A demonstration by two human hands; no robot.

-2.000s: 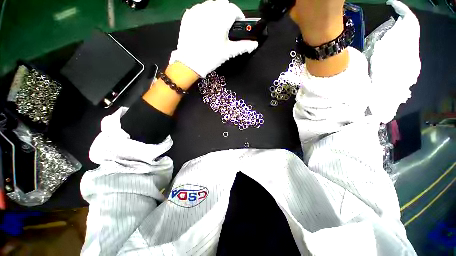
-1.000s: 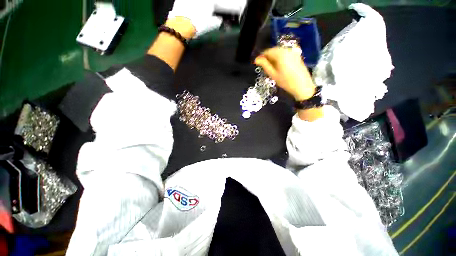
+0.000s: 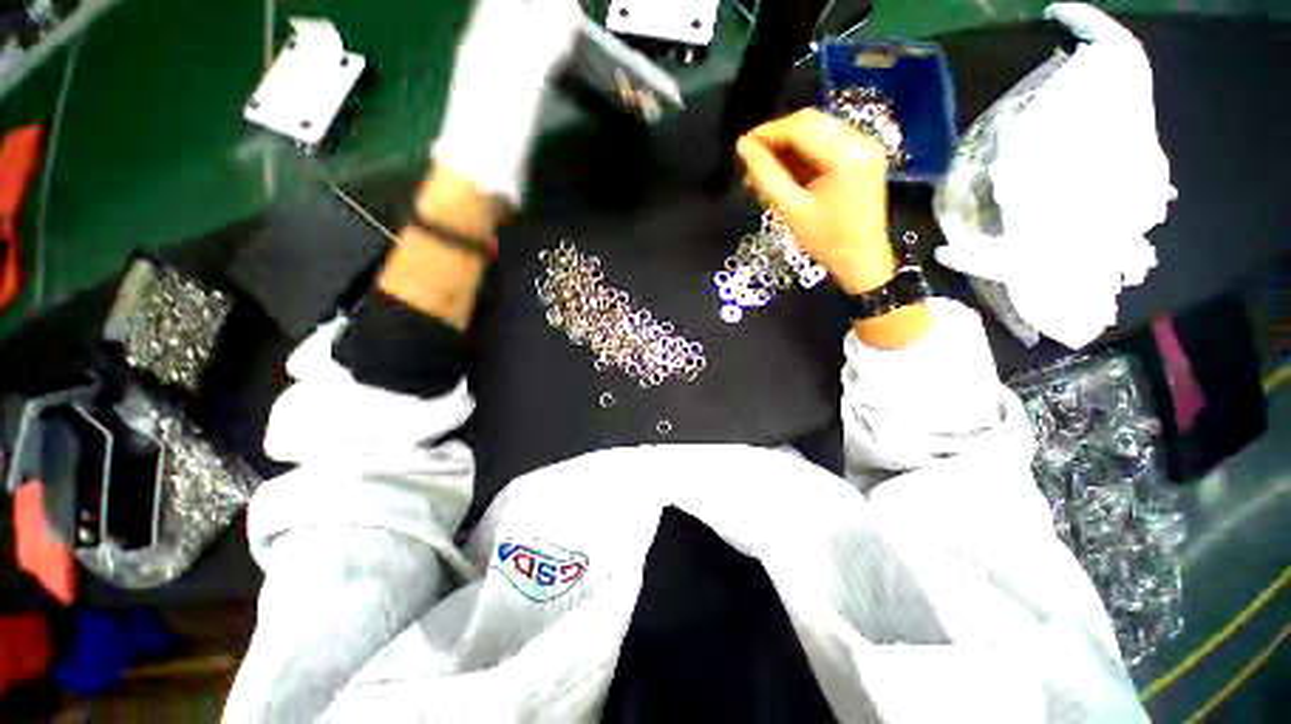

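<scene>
My left hand (image 3: 507, 106), in a white glove and blurred, is at the upper left of centre. It holds a dark box-shaped unit (image 3: 623, 74) by its left side, its end tilted down to the right. My bare right hand (image 3: 833, 191) is above the brighter washer pile (image 3: 760, 269), thumb and fingers pinched together; whether a small part is between them cannot be told. A larger pile of flat washers (image 3: 616, 323) lies on the black mat, with two loose rings below. The black power screwdriver (image 3: 772, 71) stands upright between the hands.
A blue bin (image 3: 923, 106) of hardware and a crumpled white bag (image 3: 1069, 184) are at upper right. White-faced units (image 3: 305, 85) lie on the green belt. A hardware tray (image 3: 167, 323) and clear bag (image 3: 198, 481) are at left; clear wrap (image 3: 1111, 495) is at right.
My right hand has left the screwdriver area and come down over the washers. My left hand has moved left with the unit, away from the screwdriver. The view has shifted, showing more belt.
</scene>
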